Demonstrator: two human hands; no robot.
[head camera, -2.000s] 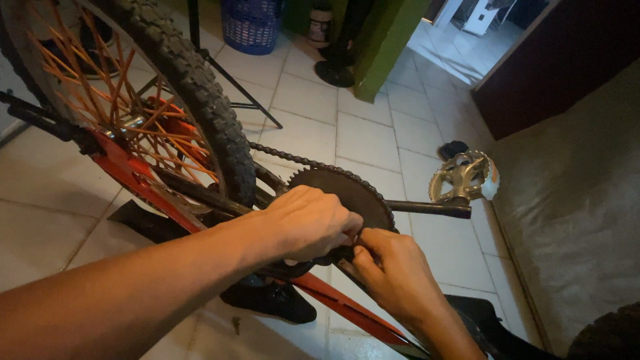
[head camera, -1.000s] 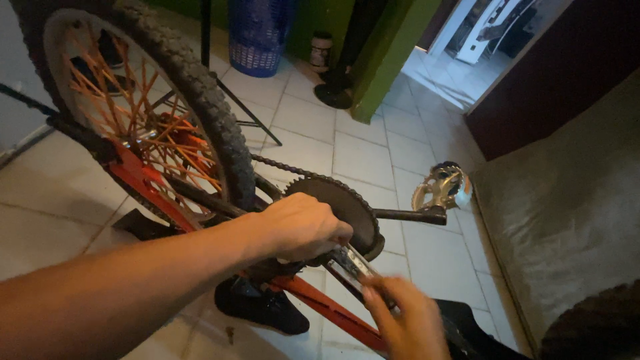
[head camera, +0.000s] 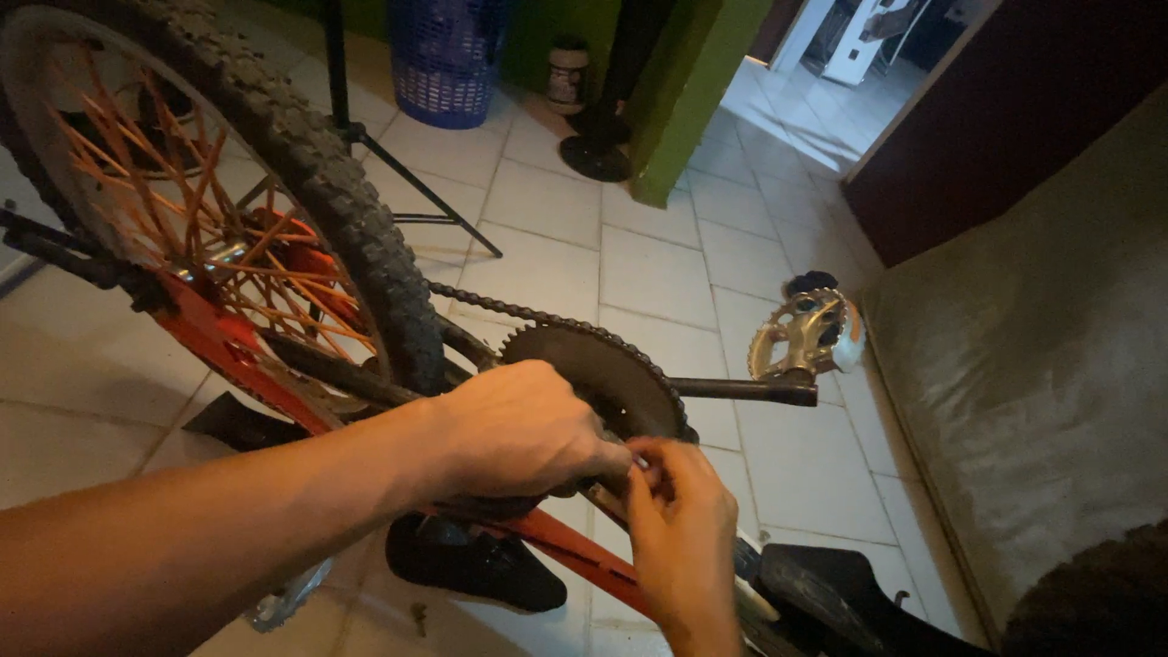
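A bicycle with an orange-red frame (head camera: 575, 557) lies below my hands, its wheel with a knobby tire (head camera: 338, 164) at the left. My left hand (head camera: 529, 433) is bent over the crank area beside the dark chainring (head camera: 593, 370), fingers curled; what it grips is hidden. My right hand (head camera: 684, 511) meets it at the fingertips, pinching a small pale metallic piece (head camera: 641, 463) that is mostly covered. The chain (head camera: 511, 306) runs from the wheel over the chainring. A crank arm (head camera: 744, 390) extends right toward a metal pedal (head camera: 798, 338).
Behind the bicycle stand a blue basket (head camera: 444, 87), a thin black stand leg (head camera: 429, 192), a jar (head camera: 568, 78) and a green post (head camera: 698, 100). A grey-green padded surface (head camera: 1049, 365) borders the right. A black shoe (head camera: 474, 561) is on the tiled floor below the frame.
One second ago my right hand was lower, holding a metal tool toward my left hand. It has moved up to my left fingertips, and that tool is no longer plainly visible.
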